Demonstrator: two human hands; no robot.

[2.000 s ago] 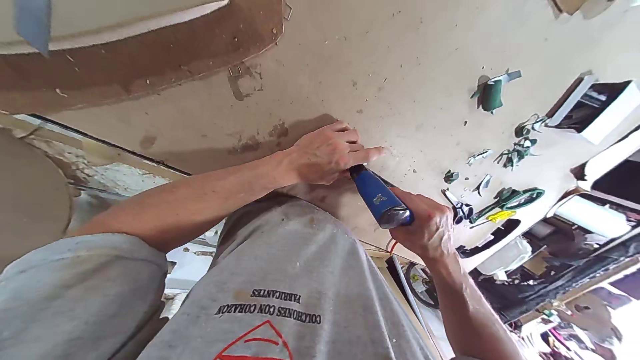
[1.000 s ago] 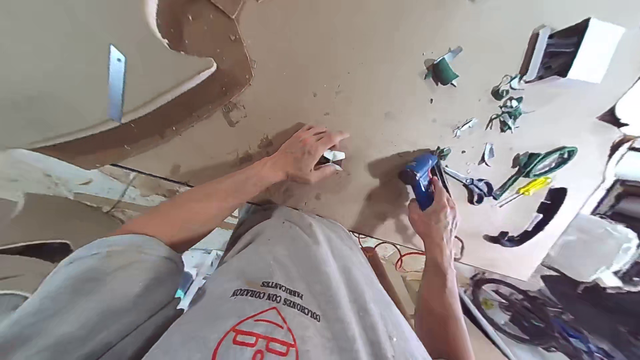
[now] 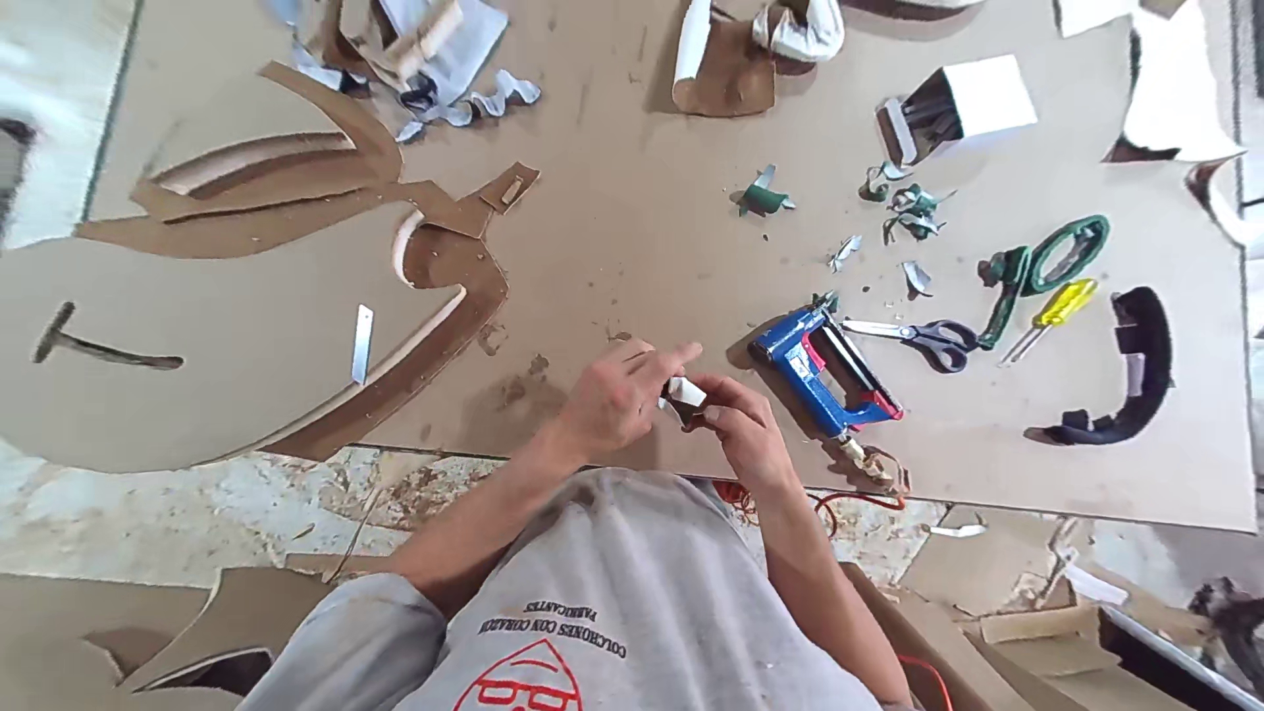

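Note:
Close to the table's near edge, my left hand [image 3: 617, 395] and my right hand [image 3: 746, 425] both grip a small white and dark piece [image 3: 684, 395]; its material is unclear and the fingers hide part of it. To the right of my right hand, a blue pneumatic staple gun [image 3: 805, 375] lies on its side, its hose fitting toward the table edge. Black-handled scissors [image 3: 943, 344] lie beside it, then a yellow-handled screwdriver [image 3: 1066, 301], a coil of green strip [image 3: 1071, 252] and a curved black piece [image 3: 1145, 365].
Brown cardboard [image 3: 267, 217] cutouts and a hammer [image 3: 109, 351] lie at left, with a metal blade [image 3: 362, 344] near a curved cardboard edge. Green scraps [image 3: 763, 197] and an open white box [image 3: 992, 97] are at the upper right. An orange hose [image 3: 834, 509] runs below the table edge.
The staple gun was in my right hand and now lies on the table. My right hand has moved left to the small piece in my left hand. The view has shifted widely.

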